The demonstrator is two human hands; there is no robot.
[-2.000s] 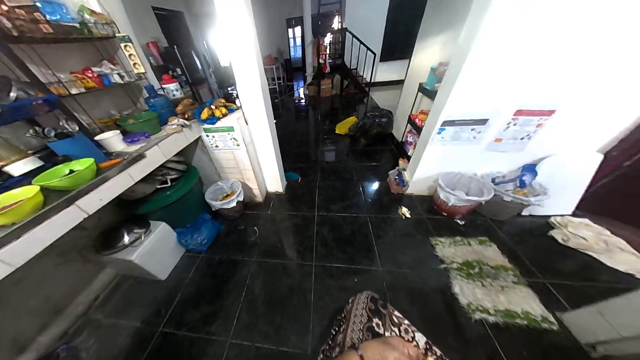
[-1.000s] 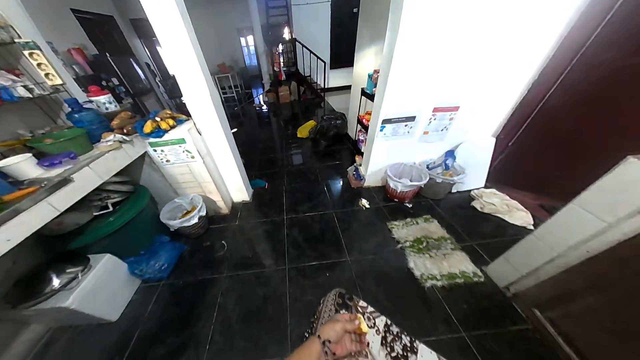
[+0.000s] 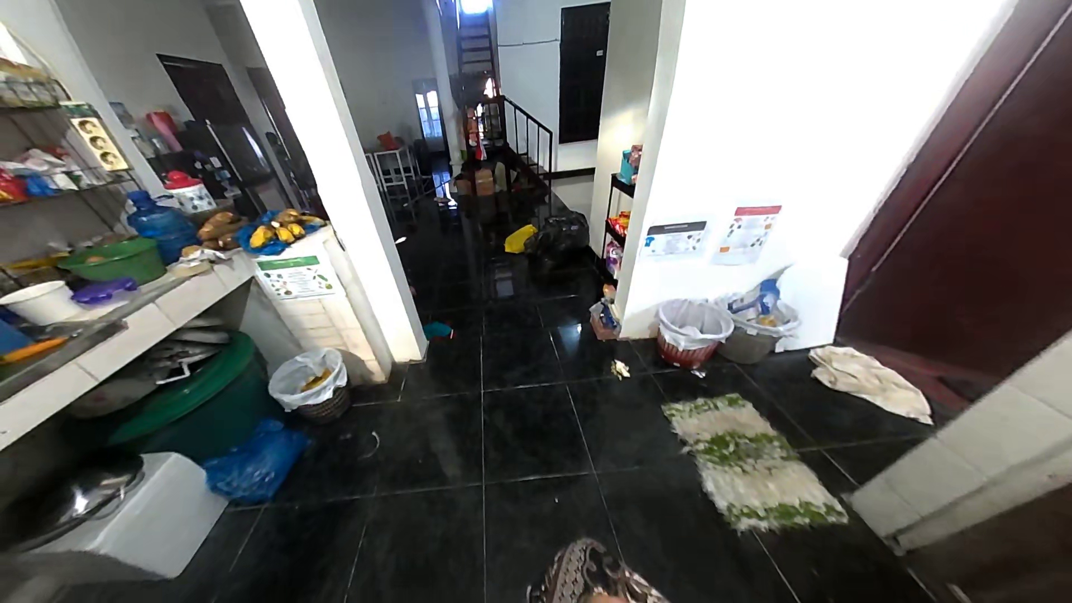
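Note:
Neither my left hand nor my right hand can be made out. At the bottom edge, a brown and white patterned cloth [image 3: 584, 574] covers part of my body, and a sliver of skin shows beside it, too little to identify. Ahead lies a floor of glossy black tiles [image 3: 536, 435]. A white and green shaggy mat [image 3: 749, 461] lies to the right. Against the white wall stand a red bin with a white liner [image 3: 691, 331] and a grey lined bin [image 3: 749, 339]. Scraps [image 3: 620, 368] lie on the floor before them.
Left, a tiled counter [image 3: 159, 322] holds a green basin [image 3: 117, 260] and bananas [image 3: 285, 230]. Near it are a lidded green tub [image 3: 188, 394], a lined wicker bin [image 3: 314, 385], a blue bag [image 3: 258, 465] and a white box [image 3: 155, 519]. A pillar [image 3: 335, 167] stands beyond; a cloth [image 3: 871, 383] lies right.
A second ago, a hand with a bracelet held a small yellow piece at the bottom, over the patterned cloth. That hand and piece have dropped out of view.

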